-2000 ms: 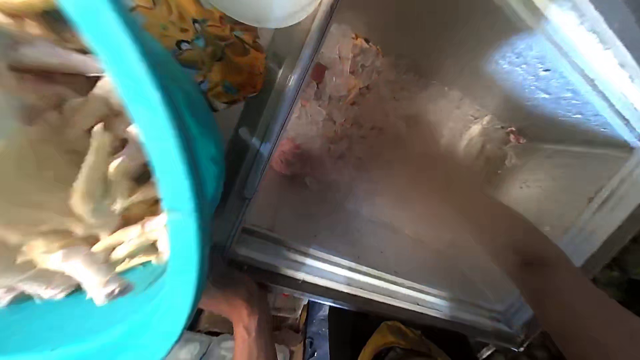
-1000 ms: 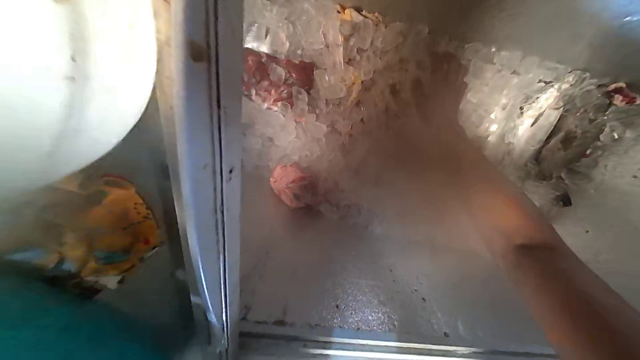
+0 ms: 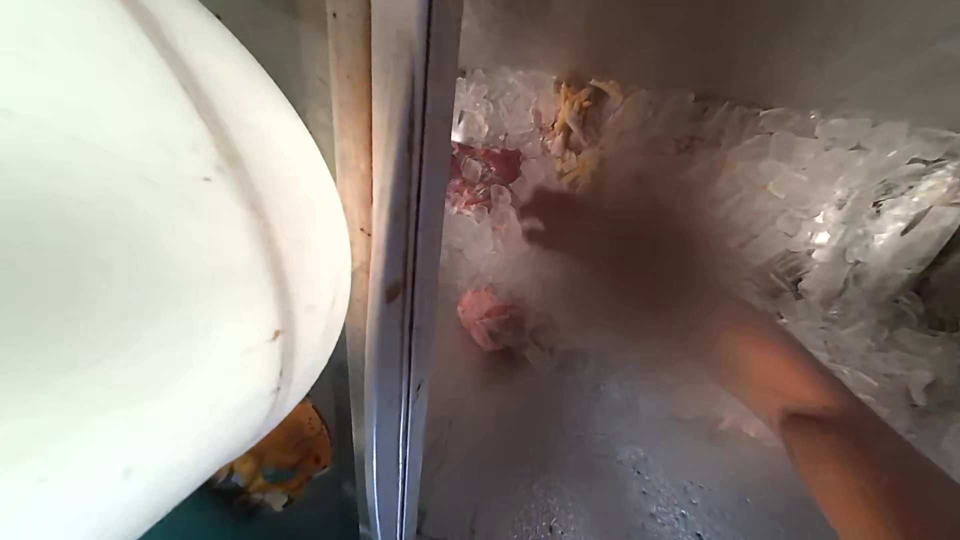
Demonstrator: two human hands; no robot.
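Through cold mist my right hand (image 3: 570, 221) reaches into a metal-walled chest from the right side of the view. Its fingers hang over crushed ice (image 3: 517, 101), near red meat pieces (image 3: 495, 165) and yellowish chicken feet or similar poultry parts (image 3: 574, 112). The mist blurs the hand, and whether it holds anything cannot be made out. Below and left of it, a round pink lump of meat (image 3: 491, 319) lies at the edge of the ice, on the chest's wet floor (image 3: 600, 480). My left hand is out of view.
A large white rounded container (image 3: 150, 262) fills the left side. Beside it runs the chest's metal rim (image 3: 397, 300). An orange patterned cloth or bag (image 3: 289, 454) shows below the container. More ice (image 3: 840, 187) is heaped at the right, with a dark thing partly within it.
The view has moved closer into the chest. My left hand and the teal tub of poultry parts, seen two seconds ago, have left the view. My right hand has come leftward over the ice.
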